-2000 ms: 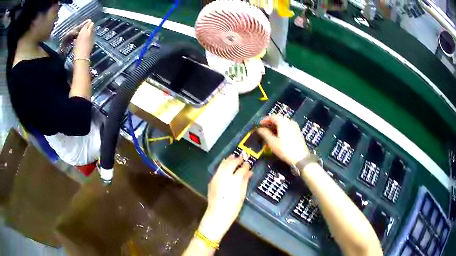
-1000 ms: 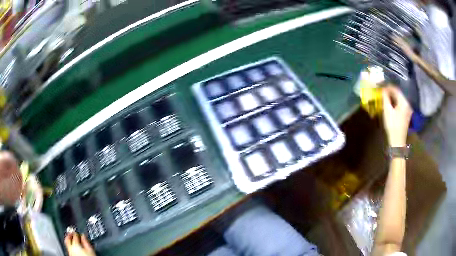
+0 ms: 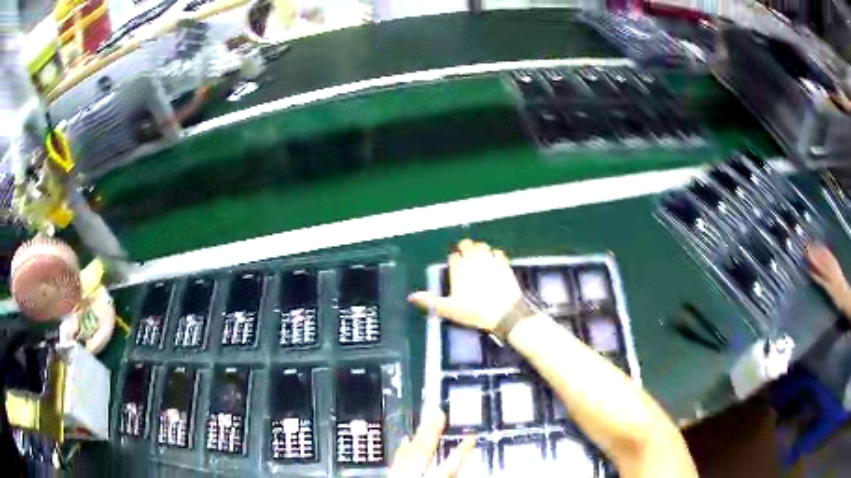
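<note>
A squarish lens tray (image 3: pixel 627 327) with dark-edged pockets and pale lenses lies on the green mat. My right hand (image 3: pixel 478 288) is palm down over its far left corner, fingers forward and thumb out to the left. My left hand (image 3: pixel 427 452) is at its near left side, fingers apart, cut off by the bottom edge. Neither hand visibly holds anything; the right hand and forearm hide some pockets. Left of it lies a clear phone tray (image 3: pixel 399 308) with black keypad phones in two rows, screens up.
A pink fan (image 3: pixel 47 278) and white box (image 3: pixel 86 392) stand at the left. Dark tweezers-like tools (image 3: pixel 698 327) lie right of the lens tray. Another phone tray (image 3: pixel 742 233) is at the right, beside another person's hand (image 3: pixel 825 271). A further tray (image 3: pixel 606 107) lies beyond the white stripe.
My right hand has come from the far right, where it held yellow liner, to the lens tray. My left hand has moved from the phone tray's left end to the lens tray.
</note>
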